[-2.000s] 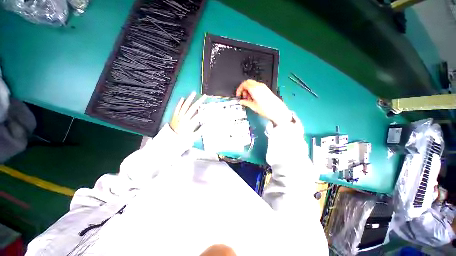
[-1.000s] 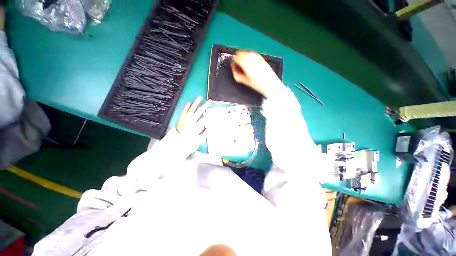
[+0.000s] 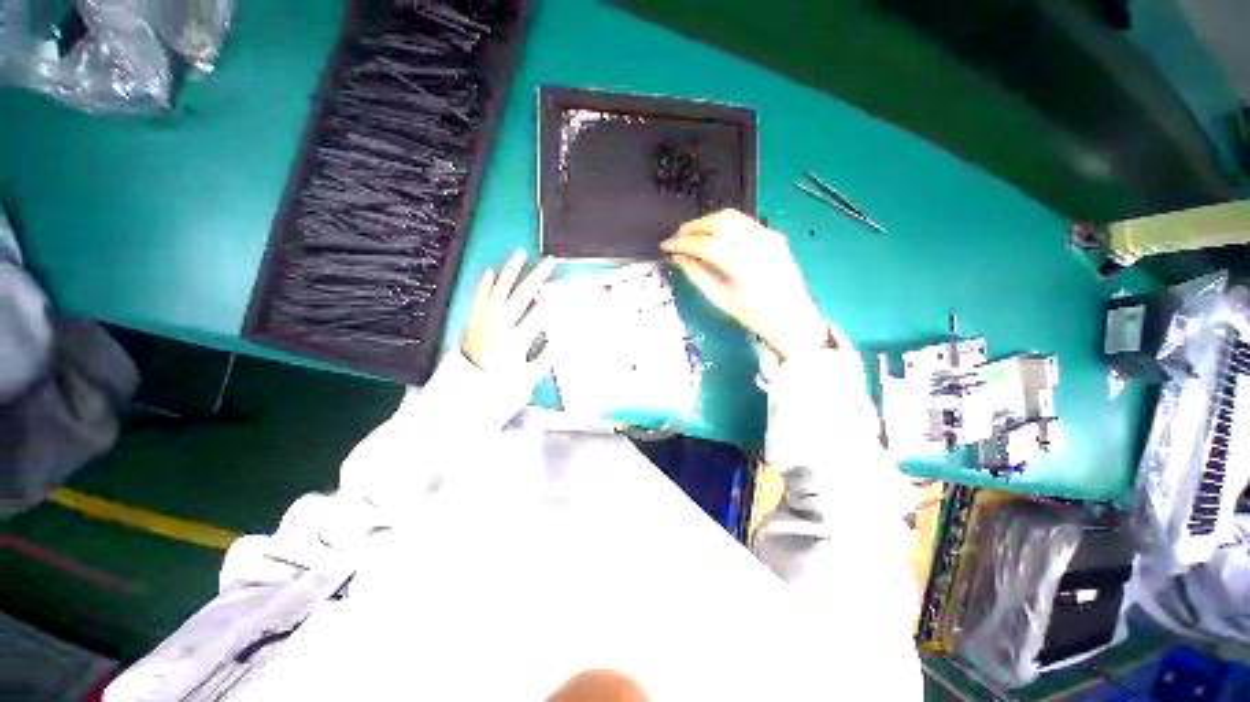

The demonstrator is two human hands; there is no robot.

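The pale fixture block (image 3: 624, 343) lies at the bench edge in front of me, overexposed. My left hand (image 3: 505, 318) rests at its left edge with the fingers apart. My right hand (image 3: 733, 268) is at its upper right corner, thumb and fingertips close together; whether a tiny part is between them cannot be told. The small black tray (image 3: 603, 206) sits just beyond the fixture, with small dark parts (image 3: 681, 165) heaped at its right and tiny bright parts (image 3: 576, 130) along its far-left edge.
A long tray of thin black rods (image 3: 384, 178) lies at the left. Tweezers (image 3: 839, 202) lie right of the small tray. A second metal fixture (image 3: 966, 401) stands farther right. Clear plastic bags (image 3: 117, 55) are at the far left. Plastic-wrapped goods (image 3: 1193, 439) are at the right edge. A person's grey sleeve shows at the left.
My right hand has moved from over the small tray back to the fixture's upper right corner. My left hand stays at the fixture's left edge. The camera view has shifted slightly.
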